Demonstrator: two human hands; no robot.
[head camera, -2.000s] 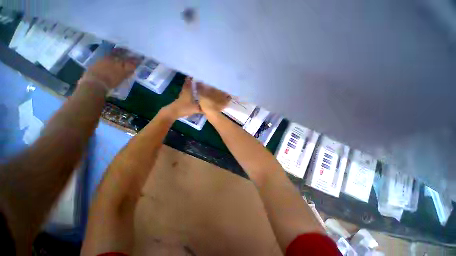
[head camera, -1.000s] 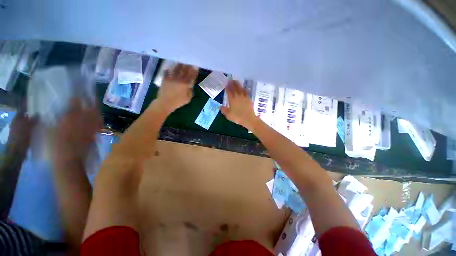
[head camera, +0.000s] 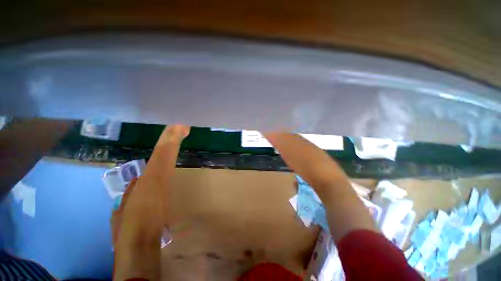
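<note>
My left hand (head camera: 177, 131) reaches over the green belt (head camera: 211, 139). Its fingers are hidden under the pale overhead panel (head camera: 203, 99). My right hand (head camera: 273, 135) also reaches to the belt, its fingers hidden by the panel edge. White boxes (head camera: 324, 141) lie on the belt beside my right wrist, mostly covered by the panel. What either hand touches is hidden. A clear tray (head camera: 101, 129) lies on the belt to the left.
Another person's hand, close to my left forearm, is by a clear tray (head camera: 122, 176) over the blue surface (head camera: 66, 219). Blue-and-white leaflets (head camera: 445, 236) lie in a pile on the brown bench (head camera: 236, 208) at right. More leaflets (head camera: 309, 204) and white packages (head camera: 396, 211) are by my right arm.
The view has shifted, and the panel now covers most of the belt. My hands, visible over the belt before, are now largely under the panel. The other person's tray is lower, beside my left arm.
</note>
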